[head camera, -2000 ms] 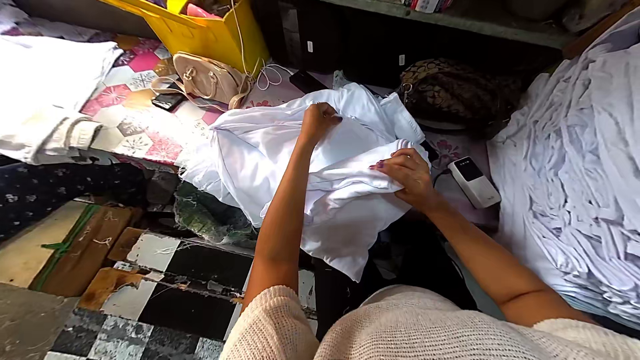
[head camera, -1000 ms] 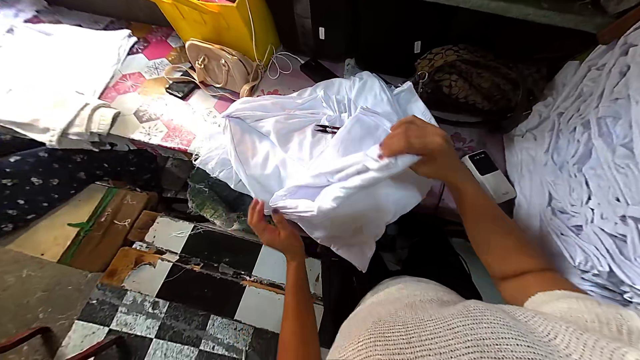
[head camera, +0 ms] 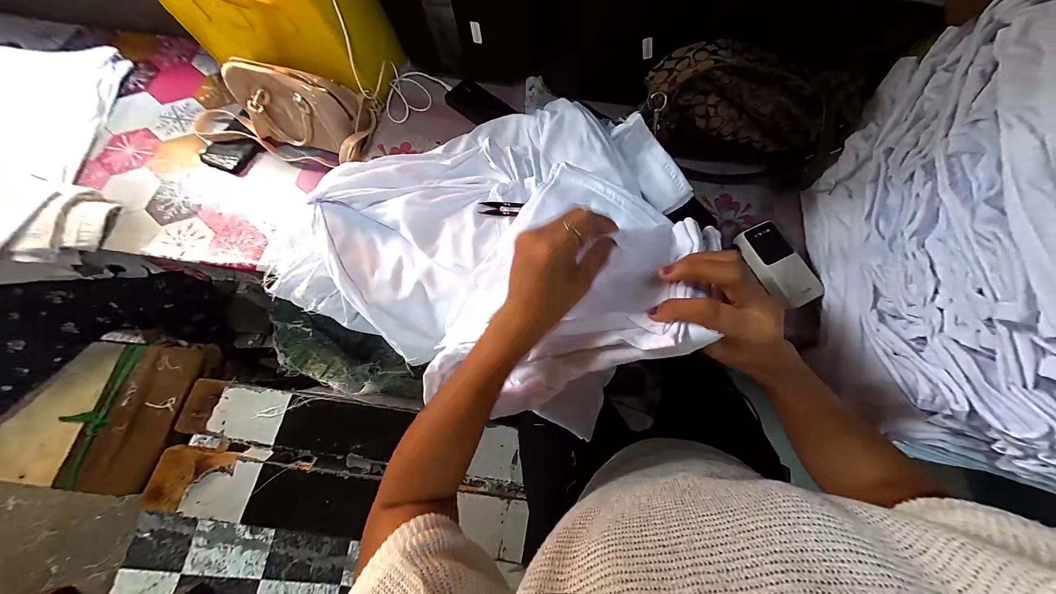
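White fabric garments (head camera: pixel 404 239) lie bunched across the table edge and over my lap. My left hand (head camera: pixel 561 256) is over the middle of the cloth, fingers bent and pointing right; whether it pinches any fabric cannot be told. At the right side, my right hand (head camera: pixel 726 305) holds the gathered edge of the white cloth, its thumb and fingers around the folds. Small dark thread snips (head camera: pixel 500 209) rest on the fabric just beyond my left hand, partly covered by a fold.
A large heap of white cloth (head camera: pixel 932 247) fills the right. Beside it lies a white device with a dark screen (head camera: pixel 778 262). Further back are a patterned bag (head camera: pixel 726 91), a black phone (head camera: pixel 478 101), a beige handbag (head camera: pixel 289 107) and a yellow container (head camera: pixel 305 37). More white cloth (head camera: pixel 49 124) lies left.
My left hand has moved from the cloth's near left edge up onto its middle. My right hand has come lower, to the cloth's right edge.
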